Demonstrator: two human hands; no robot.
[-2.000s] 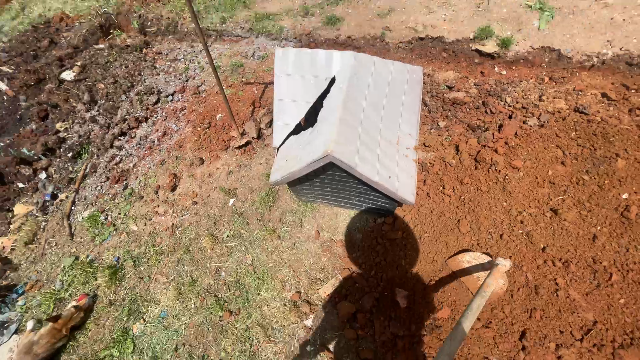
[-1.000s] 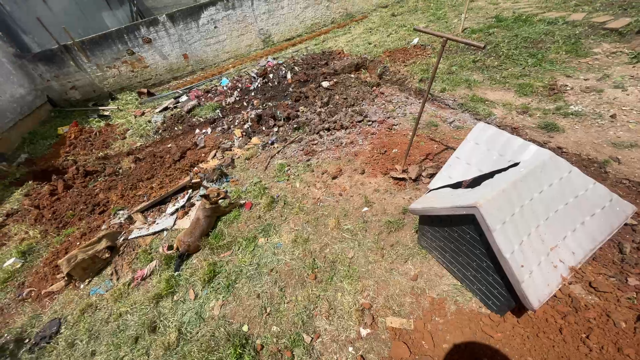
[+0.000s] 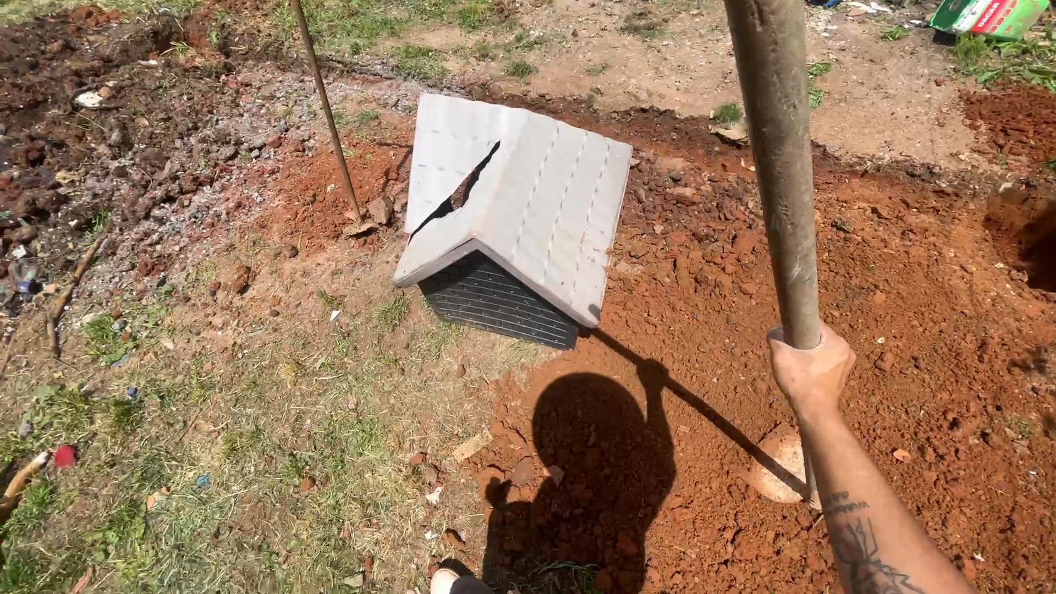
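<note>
My right hand (image 3: 813, 367) is closed around a thick wooden pole (image 3: 775, 165) at the right, held upright. The pole's lower part is partly hidden behind my forearm, and a flat, soil-coated tool blade (image 3: 780, 466) rests on the red soil near its foot. Left of my hand stands a small doghouse-like structure with a white plastic gabled roof (image 3: 549, 198) and a dark brick-patterned wall (image 3: 495, 305). A jagged crack runs across the roof's left slope. My left hand is out of view.
A thin rusty metal rod (image 3: 326, 107) stands in the soil behind the little house. Dark rubble (image 3: 165, 148) lies at the left, a stick (image 3: 70, 297) near it. A hole (image 3: 1039, 243) opens at the right edge; a green package (image 3: 990, 18) lies top right.
My right hand has come into view, gripping the pole. Two seconds ago the pole slanted low at the right with no hand visible; now it stands upright. The view swung left and back.
</note>
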